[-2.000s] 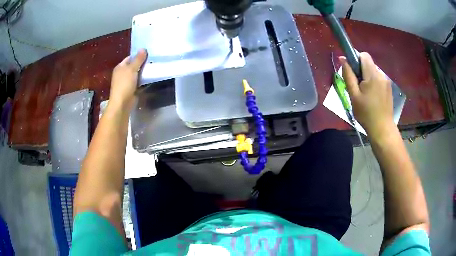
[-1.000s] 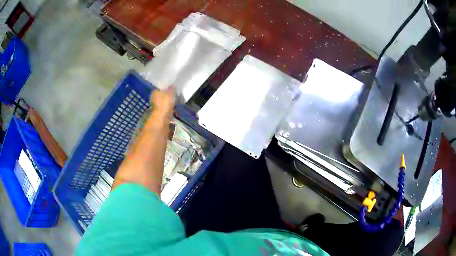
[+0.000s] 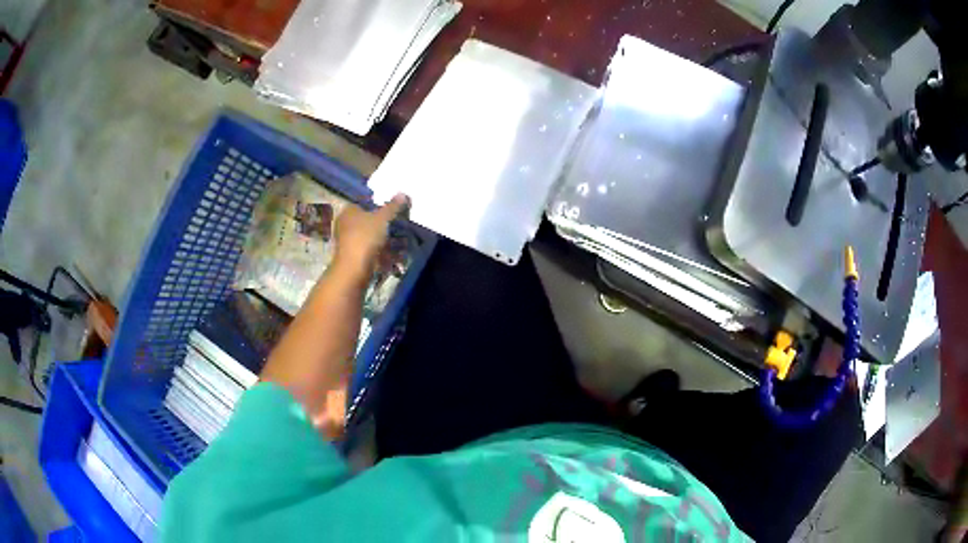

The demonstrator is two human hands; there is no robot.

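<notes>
A silver sheet-metal plate (image 3: pixel 483 149) lies at a slant between the left plate stack (image 3: pixel 345 53) and the stack beside the drill press table (image 3: pixel 770 239). My left hand (image 3: pixel 369 225) is at its near left corner, over the blue crate, with finger and thumb closed on the plate's edge. The fingers under the plate are hidden. My right hand is not in view; a small skin-coloured patch below my left forearm cannot be made out.
The blue crate (image 3: pixel 152 286) holds newspaper (image 3: pixel 287 249) and packed pale pieces (image 3: pixel 207 387). The drill chuck (image 3: pixel 902 143) is at right above the table. A blue coolant hose (image 3: pixel 852 339) with a yellow valve (image 3: pixel 780 355) curves at its front. Another plate stack (image 3: pixel 663 159) touches the table's left side.
The view has turned left from the drill press to the crate. My left hand has moved from the left stack's near corner to the middle plate's corner. My right hand has left the feed handle and the view.
</notes>
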